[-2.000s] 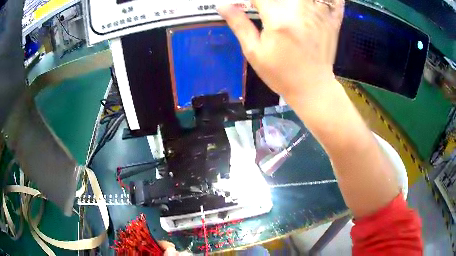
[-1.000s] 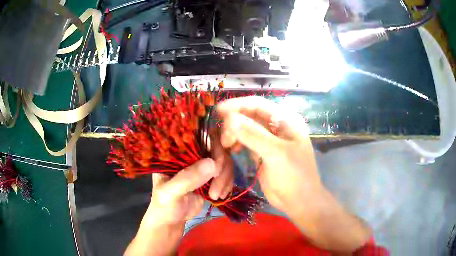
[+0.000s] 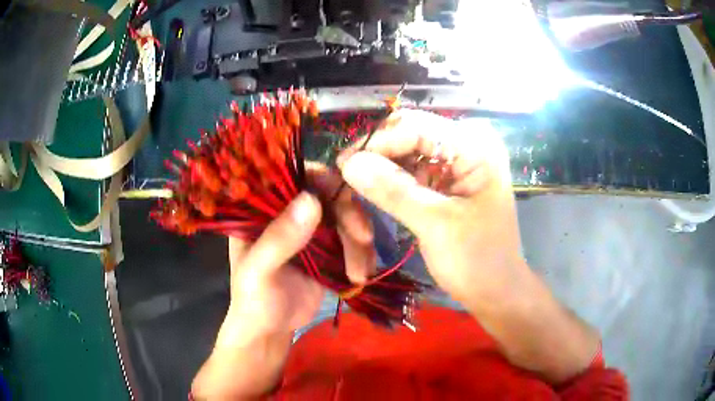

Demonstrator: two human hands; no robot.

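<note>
A thick bundle of red and black wire leads [image 3: 259,168] with orange-red wire seals at its upper-left end is held over my lap. My left hand [image 3: 282,258] is wrapped around the bundle, thumb on top. A thin yellow-orange bundle tie [image 3: 353,292] shows around the wires below the fingers. My right hand [image 3: 439,180] pinches one thin dark lead between thumb and fingers, right of the bundle; an orange seal [image 3: 393,102] shows above the fingertips. The lower wire ends fan out to the right, with small silver tips.
The crimping machine [image 3: 313,47] stands behind the hands, its pale front edge [image 3: 353,98] just beyond them. White glare and a silver lamp [image 3: 596,27] are at upper right. Cream paper tape [image 3: 86,164] and carrier strip [image 3: 102,82] lie left. Another wire bundle [image 3: 19,270] lies far left.
The view has tilted down from the machine's panel to the bench edge. My right hand has come down from the machine top to the bundle and now pinches a lead. The bundle is raised into view.
</note>
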